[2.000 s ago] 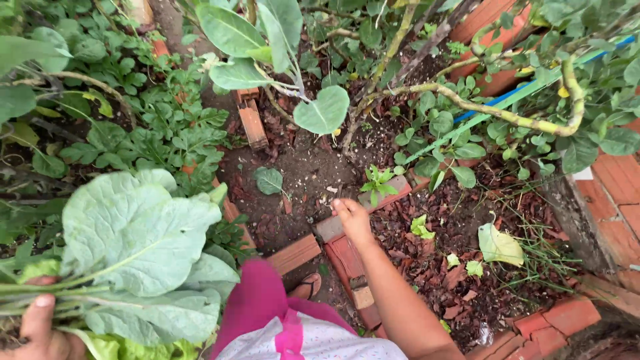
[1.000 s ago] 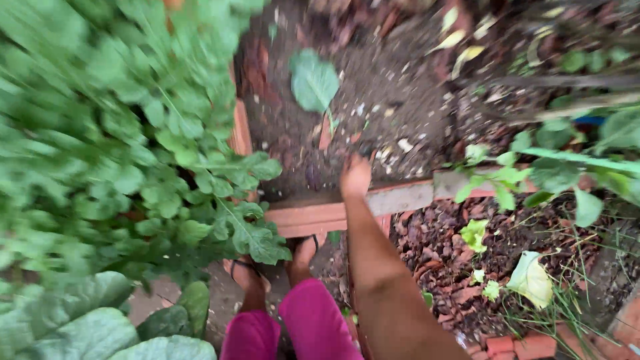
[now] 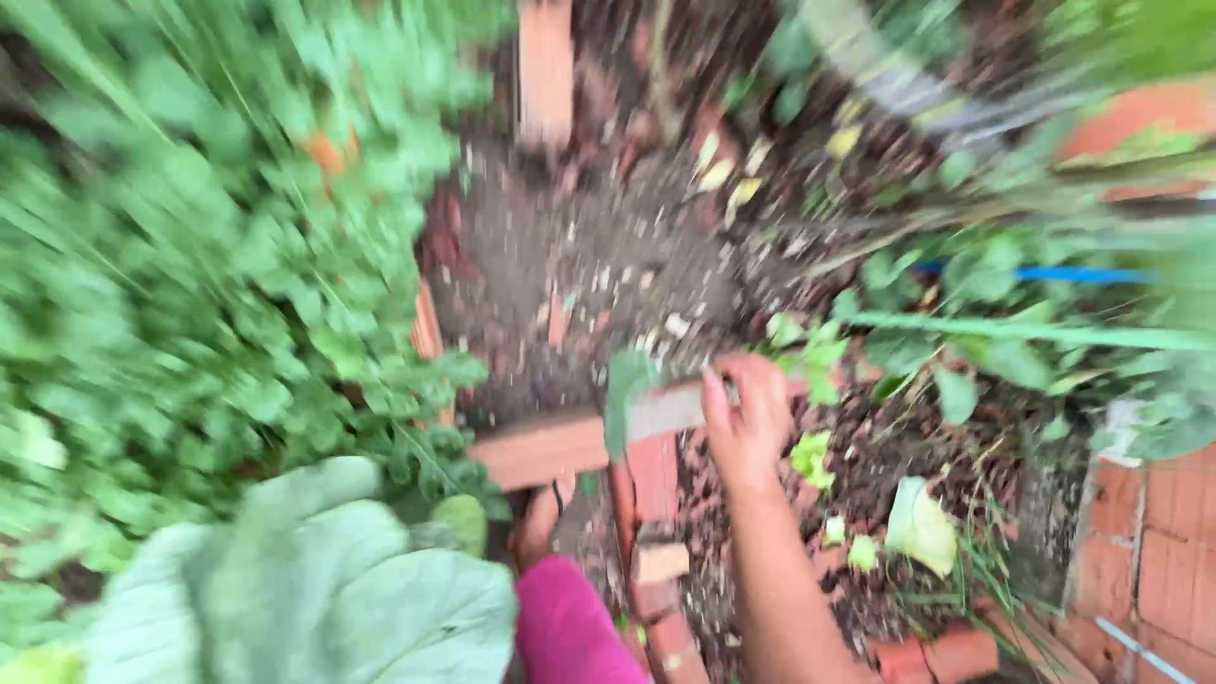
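Note:
My right hand (image 3: 749,408) is over the brick edging, thumb and forefinger pinched together. Just left of the fingertips hangs a single green leaf (image 3: 627,401), which appears held by its stem; blur hides the stem. Below the leaf lie an orange brick (image 3: 541,451) and a greyish one (image 3: 670,413). A bunch of large, broad green leaves (image 3: 380,589) fills the lower left. My left hand is outside the frame.
Dense leafy plants (image 3: 237,237) crowd the left. Bare soil (image 3: 589,247) lies ahead, with red bark-like mulch (image 3: 893,494) at right. A green strap (image 3: 1026,331), branches and a brick wall (image 3: 1178,551) stand on the right. My foot (image 3: 540,522) is beside the edging.
The single leaf lay on the soil a second ago; it is now off the soil beside my right hand. My left hand, visible in the earliest frame, is out of view.

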